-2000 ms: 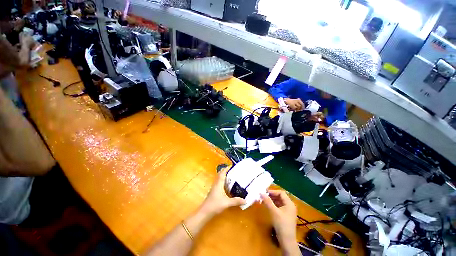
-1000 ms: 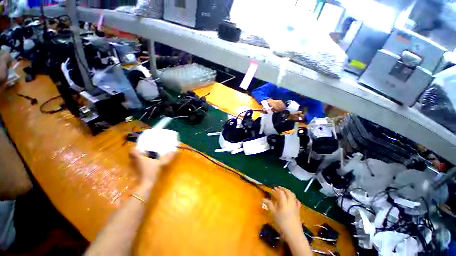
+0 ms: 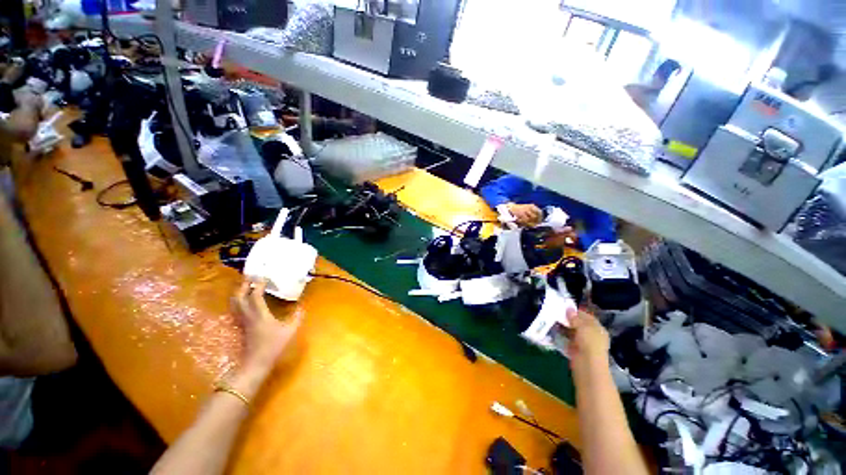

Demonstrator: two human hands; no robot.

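A white camera housing (image 3: 280,265) with an antenna sticking up sits at the left of the orange bench, a black cable running from it to the right. My left hand (image 3: 262,320) is at its near side, fingertips touching it; whether it grips is unclear. My right hand (image 3: 584,336) is at a white and black camera unit (image 3: 547,315) at the near end of the row on the green strip, with fingers on its white part. The row of part-built cameras (image 3: 482,264) lies beyond it.
A heap of white covers and black cables (image 3: 742,390) lies at right. Black modules (image 3: 506,456) lie at the near edge. A black box (image 3: 218,211) stands by the shelf post. The grey shelf (image 3: 417,107) crosses overhead. A person's arm (image 3: 32,297) is at left; blue sleeves are opposite.
My left hand has carried the white housing from in front of me to the left of the bench. My right hand has left it, passed over the cable and reached the unit on the green strip.
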